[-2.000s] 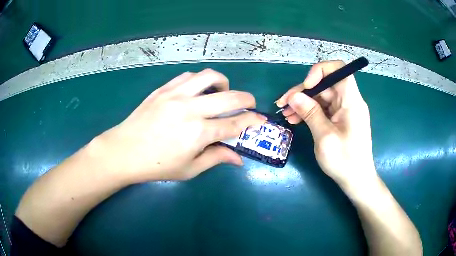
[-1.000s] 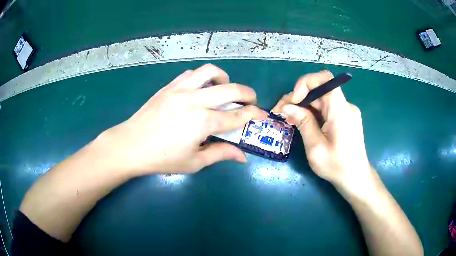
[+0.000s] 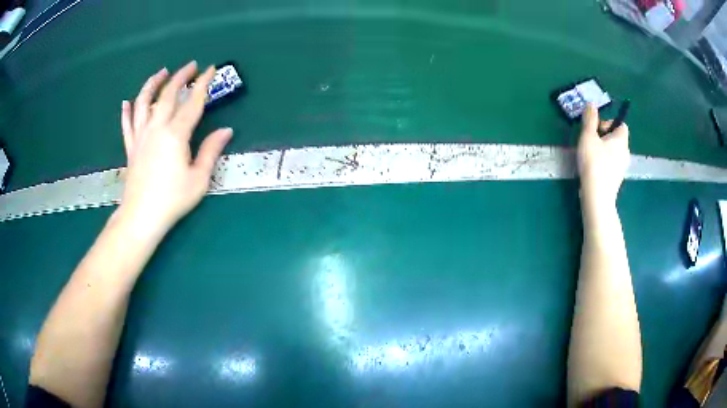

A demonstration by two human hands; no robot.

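Observation:
My left hand [image 3: 163,151] reaches over the grey strip at the upper left, fingers spread. An opened phone [image 3: 225,83] with a white and blue patterned end lies at its fingertips, partly hidden by them; I cannot tell if they touch it. My right hand [image 3: 603,155] reaches over the strip at the right and holds a slim black tool [image 3: 620,117]. Its extended finger is at the lower edge of a second opened phone [image 3: 575,100], which shows a patterned half and a plain white half. Contact there is unclear.
The scratched grey strip [image 3: 383,165] crosses the green surface. A dark phone [image 3: 693,233] lies on the near side at the right. Another person's arm [image 3: 715,343] shows at the lower right edge. A white-topped item [image 3: 3,169] is cut off at the left edge.
Both hands have moved apart and forward across the strip. The left hand no longer holds a phone on the near worktop; one now lies by its fingers beyond the strip. The view has shifted.

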